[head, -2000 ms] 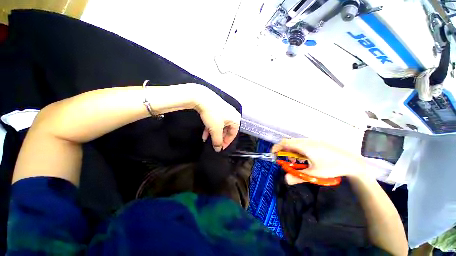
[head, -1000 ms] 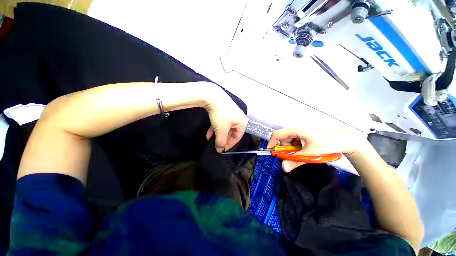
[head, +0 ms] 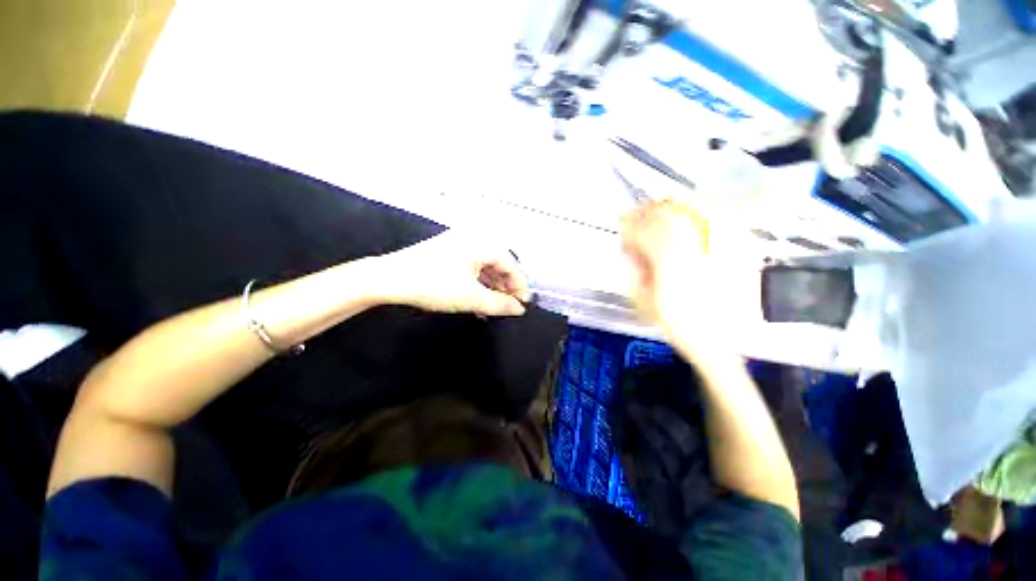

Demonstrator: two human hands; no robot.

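Note:
The black garment (head: 341, 329) spreads from the left side of the table down over the lap. My left hand (head: 477, 278) is at its edge by the table's front edge, with fingers pinched on the black cloth. My right hand (head: 670, 255) is over the white table near the machine, blurred. Scissors (head: 629, 185) show their pale blades pointing up from my right fingers, with a yellowish handle partly hidden by the hand.
The JACK sewing machine (head: 727, 91) stands at the upper right. Dark tweezers (head: 652, 161) lie near its base. A phone (head: 808, 296) lies at the right table end. A blue crate (head: 585, 397) with black pieces is below the table edge. A yellow surface (head: 68, 51) shows upper left.
My right hand has moved with the scissors from the cloth up over the table towards the machine. My left hand has stayed at the garment. The view has turned and shifted.

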